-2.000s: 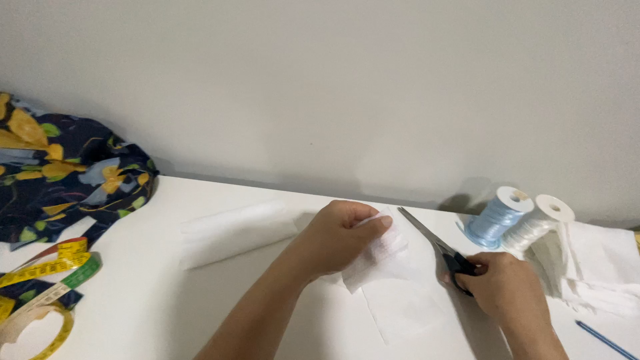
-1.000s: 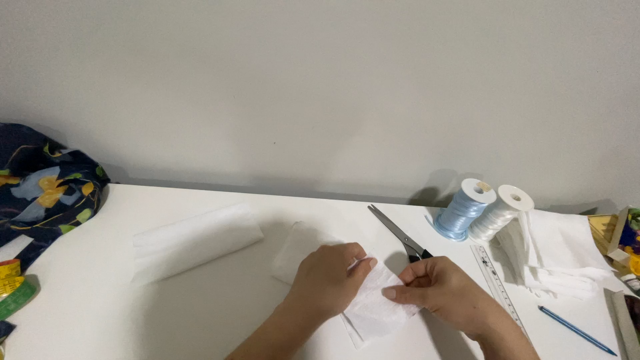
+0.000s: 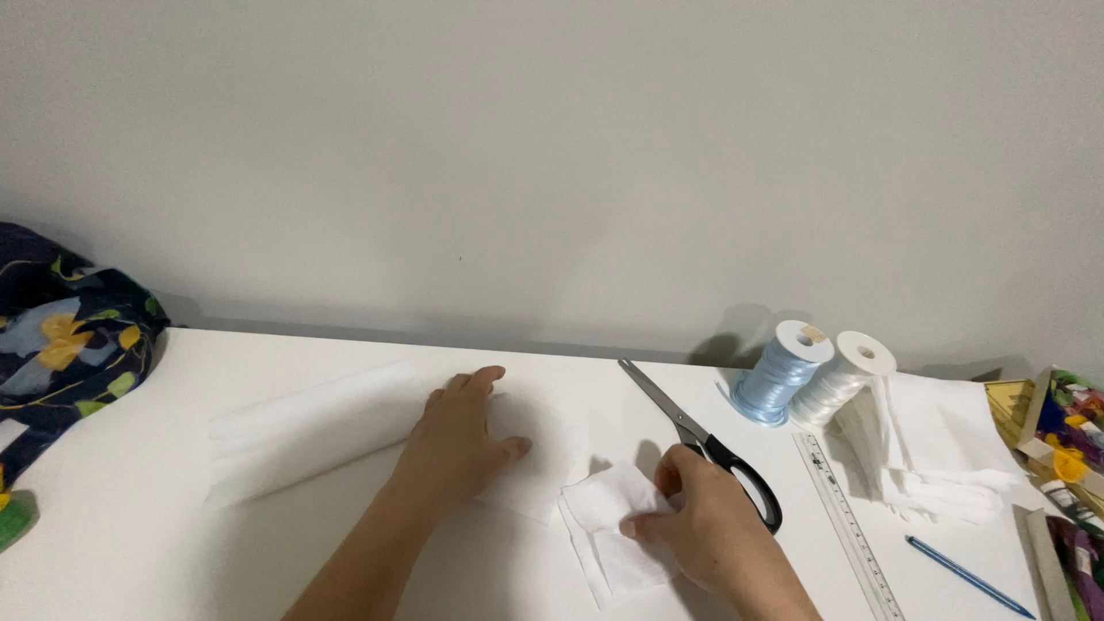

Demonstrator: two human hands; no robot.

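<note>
My left hand [image 3: 466,435] lies with fingers spread at the edge of a thin white fabric piece [image 3: 535,448] on the table, beside a folded length of white fabric [image 3: 310,431]. My right hand [image 3: 703,517] pinches a small folded white cloth [image 3: 612,535] between thumb and fingers, low over the table. Just behind that hand, scissors [image 3: 681,414] with black handles lie with their blades closed and pointing to the back left.
Spools of light blue ribbon [image 3: 780,375] and white ribbon [image 3: 841,379] stand near the wall. Right of them are stacked white cloths [image 3: 940,440], a clear ruler [image 3: 845,526], a blue pencil [image 3: 966,573] and boxes of colourful thread [image 3: 1069,423]. Floral dark fabric [image 3: 78,336] lies at left.
The scissors, in my right hand two seconds ago, now lie on the table. Both hands were on the white cloth one second ago; my left hand has let go and moved left.
</note>
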